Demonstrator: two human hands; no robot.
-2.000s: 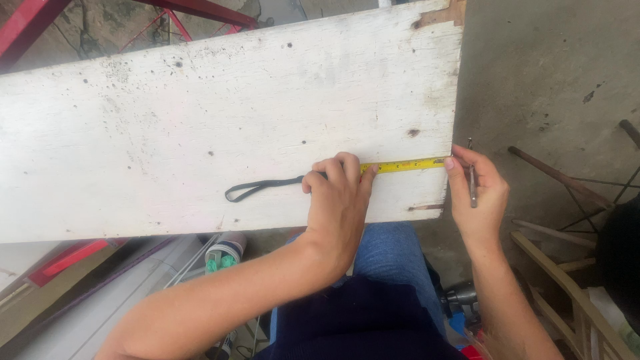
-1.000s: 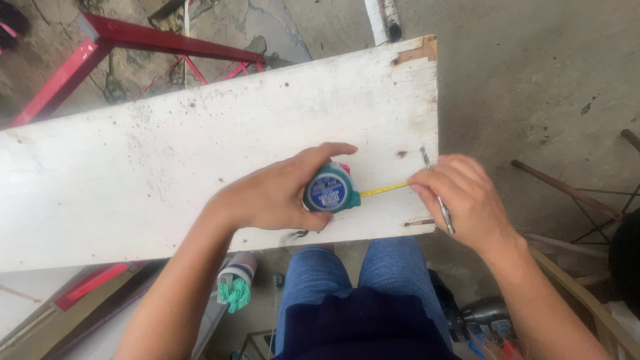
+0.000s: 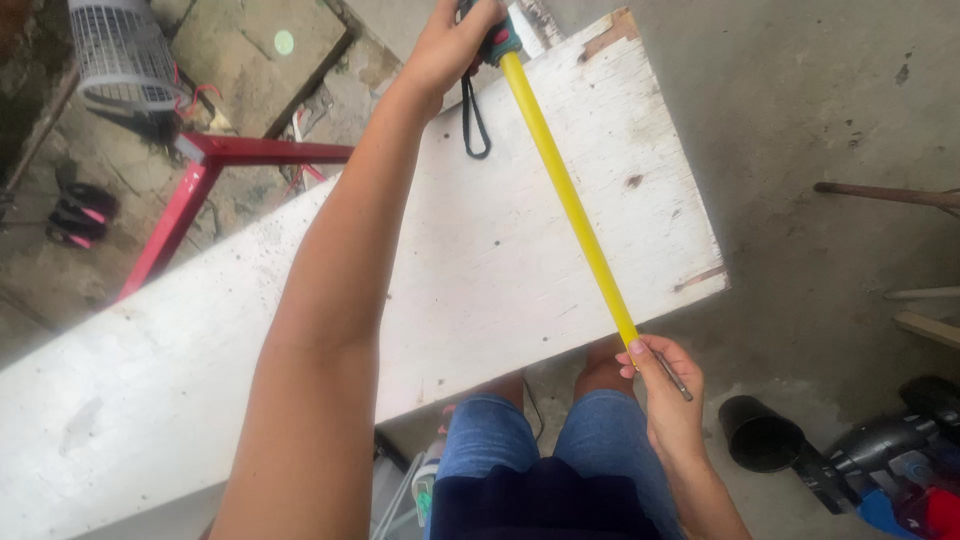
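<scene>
My left hand [image 3: 454, 41] grips the green case of a tape measure [image 3: 504, 39] beyond the far edge of a white-painted wooden board [image 3: 487, 247]. A black wrist strap [image 3: 466, 124] hangs from the case over the board. The yellow tape blade [image 3: 574, 202] runs out across the board's width to its near edge. There my right hand [image 3: 667, 382] pinches the blade's end between thumb and fingers. That same hand also holds a thin metal rod-like tool [image 3: 673, 375], pointing down to the right. The board lies slanted, with worn, chipped corners at its right end.
A red metal frame [image 3: 255, 152] stands beyond the board at left, near a grey plastic basket [image 3: 124, 60] and black-and-pink footwear [image 3: 81, 215]. At lower right are a black container [image 3: 759, 433] and assorted items. Wooden sticks [image 3: 885, 195] lie at right on the concrete floor.
My left hand has carried the tape case to the board's far side, drawing out more blade. My right hand, with the blade's end, has moved from the board's right end to its near edge.
</scene>
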